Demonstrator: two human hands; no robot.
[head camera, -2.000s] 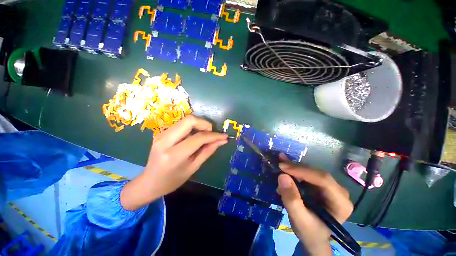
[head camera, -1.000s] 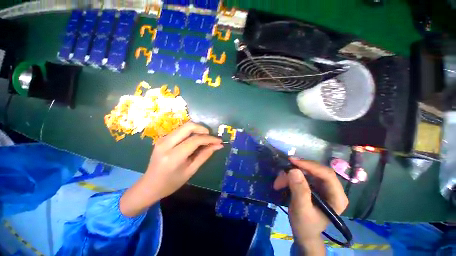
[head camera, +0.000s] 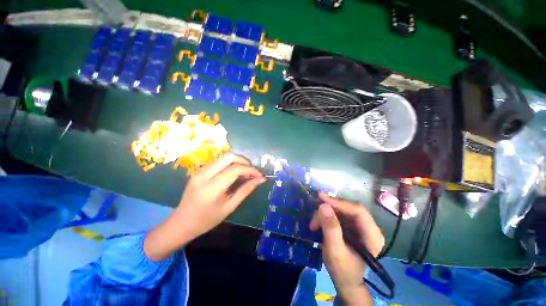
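Note:
My left hand (head camera: 218, 191) pinches a thin silvery strand, seemingly solder wire (head camera: 271, 176), at the top left corner of a blue circuit board panel (head camera: 289, 222). A small flex cable (head camera: 267, 160), washed out by glare, sits at that corner, beyond my fingertips. My right hand (head camera: 349, 236) holds the black soldering iron (head camera: 358, 245) like a pen, its tip pointing at the same corner. Whether the tip touches the joint is unclear. My right hand and the iron hide part of the panel's right side.
Loose orange flex cables (head camera: 182, 142) lie left of the work. Behind are boards with orange hooks (head camera: 224, 70) and bare boards (head camera: 127, 60). A fume fan (head camera: 326, 101), white cup (head camera: 398, 122), soldering station (head camera: 428, 143) and yellow sponge (head camera: 478, 167) stand right. A solder reel (head camera: 39, 97) is far left.
The view has shifted, showing more of the back and right of the bench. The iron's tip has come closer to the panel's top left corner. My left hand keeps its pinch.

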